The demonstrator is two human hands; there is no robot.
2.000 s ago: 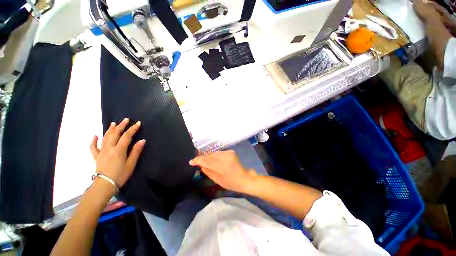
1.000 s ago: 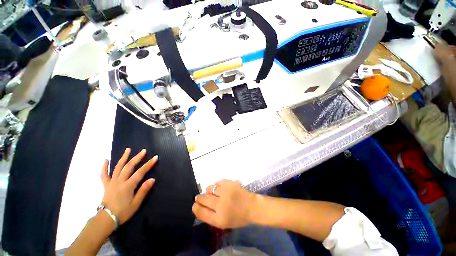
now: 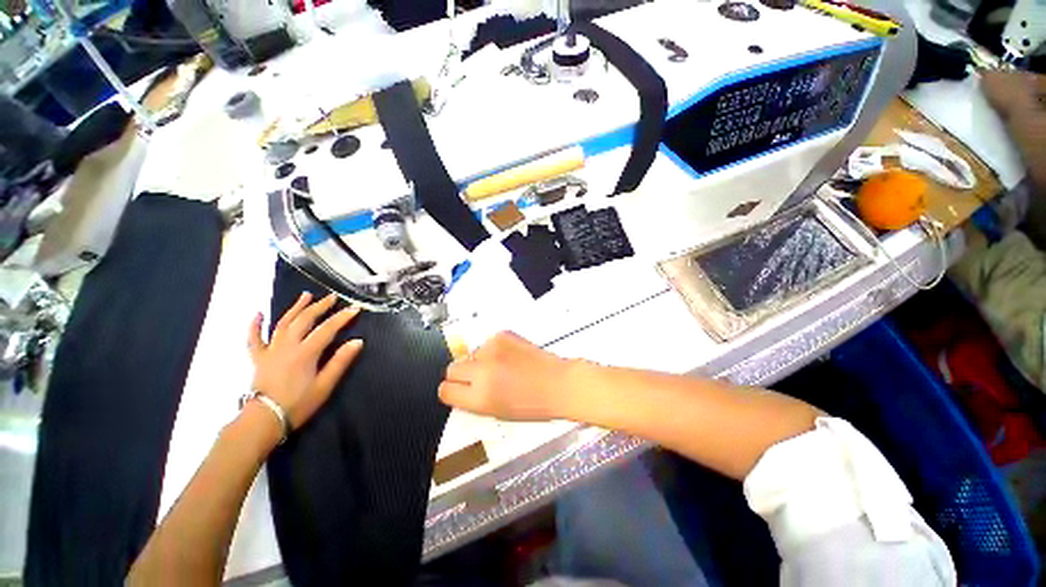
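Observation:
A black ribbed panel [image 3: 356,482] lies lengthwise on the white table, its far end under the head of the sewing machine [image 3: 516,138]. The presser foot [image 3: 431,312] is at the panel's right edge. My left hand [image 3: 301,358] lies flat on the panel's left part, fingers spread, a bracelet at the wrist. My right hand [image 3: 501,378] has its fingers closed at the panel's right edge, just in front of the presser foot; the fingertips pinch the edge. A second black panel [image 3: 121,390] lies flat at the left.
Small black labels [image 3: 591,239] lie behind the needle. A dark rectangle in a clear tray [image 3: 780,261], an orange round thing [image 3: 892,200] and a white cable [image 3: 918,161] are at the right. A blue crate [image 3: 975,516] stands below. A person's arm [image 3: 1015,103] shows at far right.
My right hand has moved forward along the panel's edge, close to the presser foot. My left hand stays flat on the panel. The view has tilted up, showing more of the machine.

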